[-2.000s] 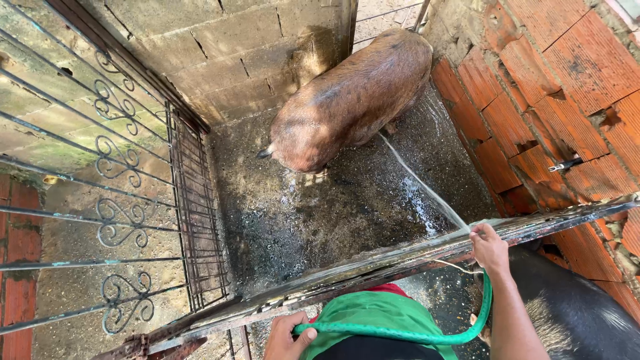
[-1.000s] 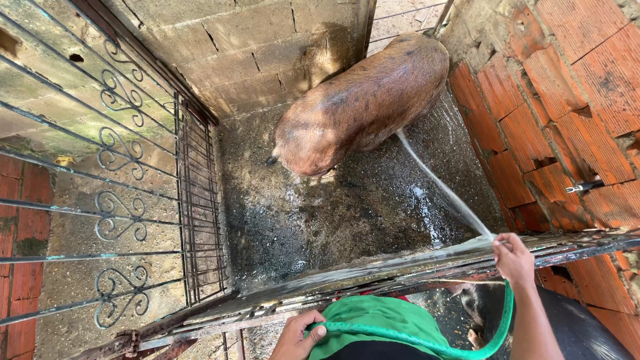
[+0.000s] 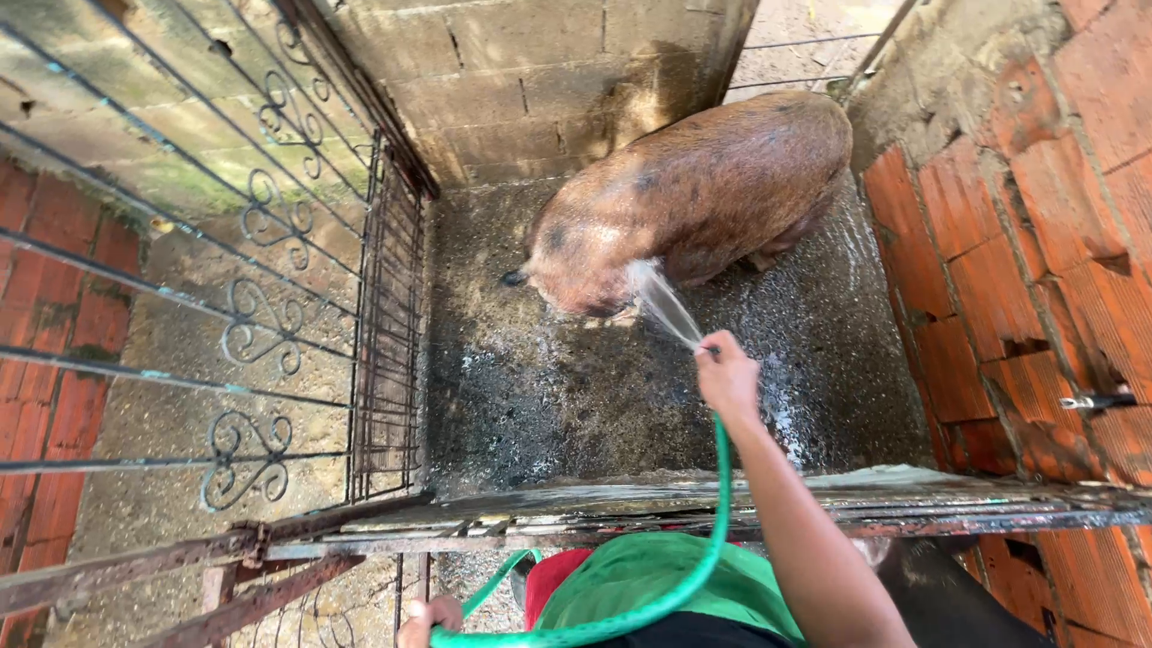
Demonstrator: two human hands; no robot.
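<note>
My right hand (image 3: pixel 729 373) grips the end of a green garden hose (image 3: pixel 723 486), held out over the pen's front rail. A spray of water (image 3: pixel 666 301) leaves the hose and strikes the rear part of a reddish-brown pig (image 3: pixel 702 184), which stands on the wet concrete floor (image 3: pixel 576 396). At the bottom left, my left hand (image 3: pixel 430 621) is closed around a lower stretch of the same hose, partly cut off by the frame edge.
A scrollwork metal gate (image 3: pixel 360 315) borders the pen at left. A wet top rail (image 3: pixel 630 508) crosses before me. Block wall (image 3: pixel 522 81) stands behind, hollow red bricks (image 3: pixel 999 297) at right with a small metal fitting (image 3: pixel 1096 401). A dark animal (image 3: pixel 945 594) is at lower right.
My right hand has reached forward over the rail with the hose end. The water has moved from the pig's side toward its rear. My left hand has moved lower and to the left.
</note>
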